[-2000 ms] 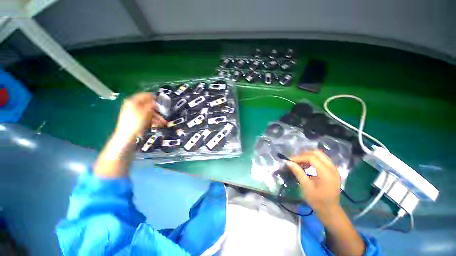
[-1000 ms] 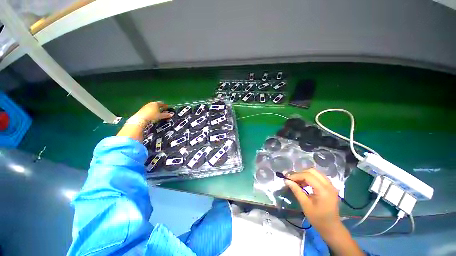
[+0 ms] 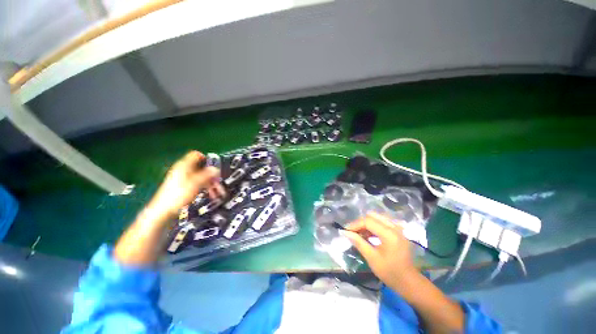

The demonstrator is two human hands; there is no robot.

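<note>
My left hand [image 3: 186, 182] is over the left part of the clear blister tray [image 3: 278, 235], blurred, with its fingers bent. A dark, silver-edged shape shows at its fingertips; I cannot tell if it is held or lies in the tray. Black electronic units [image 3: 266, 212] with silver-white oblong plates fill the tray at varied angles. My right hand [image 3: 382, 244] pinches the small dark plug [image 3: 340, 227] of a thin black lead above the shiny clear plastic [image 3: 327, 244] at the right. The lead passes behind my right hand towards the power strip side.
Round black discs [image 3: 376, 177] lie under and behind the plastic. A white power strip [image 3: 493, 209] with white adapters and a looped white cord is at the right. A second tray [image 3: 297, 140] of units and a flat black rectangle [image 3: 363, 126] are at the back. A shelf post [image 3: 65, 147] stands left.
My left hand has moved from the tray's back left corner towards me, and its fingers are more bent. My right hand still holds the plug. The view has shifted.
</note>
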